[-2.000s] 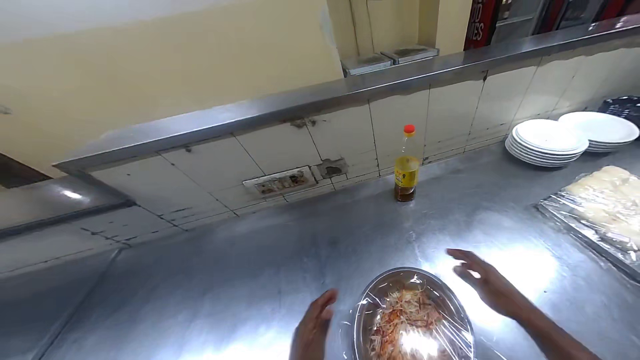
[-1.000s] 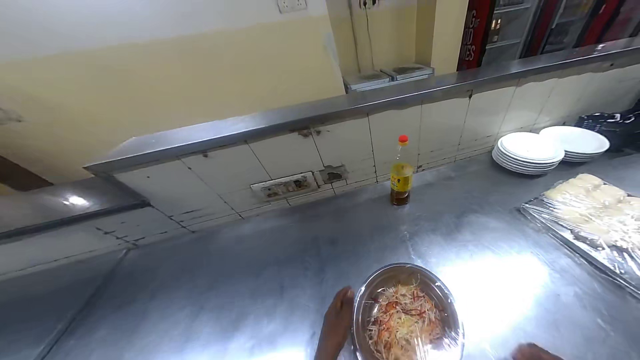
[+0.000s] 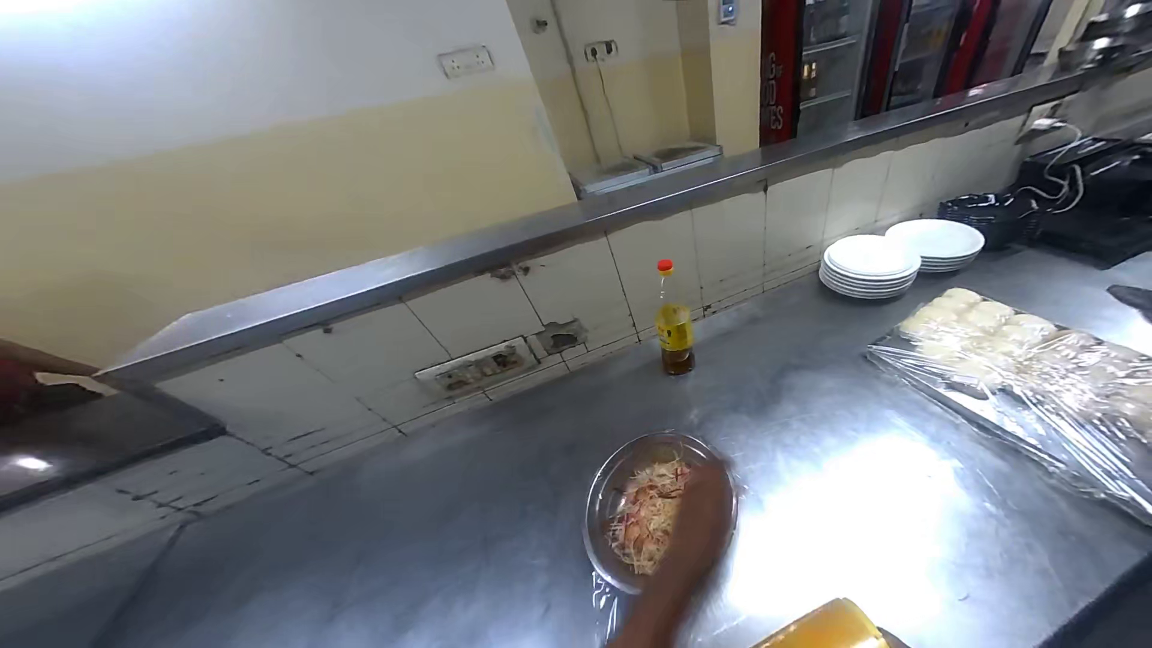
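A round metal bowl [image 3: 601, 522] of shredded vegetables [image 3: 650, 515] stands on the steel counter. Clear plastic film hangs below its lower left edge. My left hand [image 3: 706, 495], blurred, reaches over the right side of the bowl; its fingers cannot be made out. At the bottom edge, a yellow-orange container [image 3: 832, 628] is partly in view, with a small part of my right hand [image 3: 893, 639] against its side. Behind the bowl an oil bottle [image 3: 675, 328] with a red cap stands upright, touched by neither hand.
Stacked white plates [image 3: 870, 258] and a second stack [image 3: 936, 241] stand at the back right. Nearer lies a tray of dough balls under plastic film [image 3: 1017, 360]. Black dishes [image 3: 988, 216] sit beyond the plates. A tiled wall with a steel ledge [image 3: 504, 243] borders the counter.
My left hand has moved from beside the bowl to over it. The yellow-orange container has come into view at the bottom. The view has shifted, showing more of the room.
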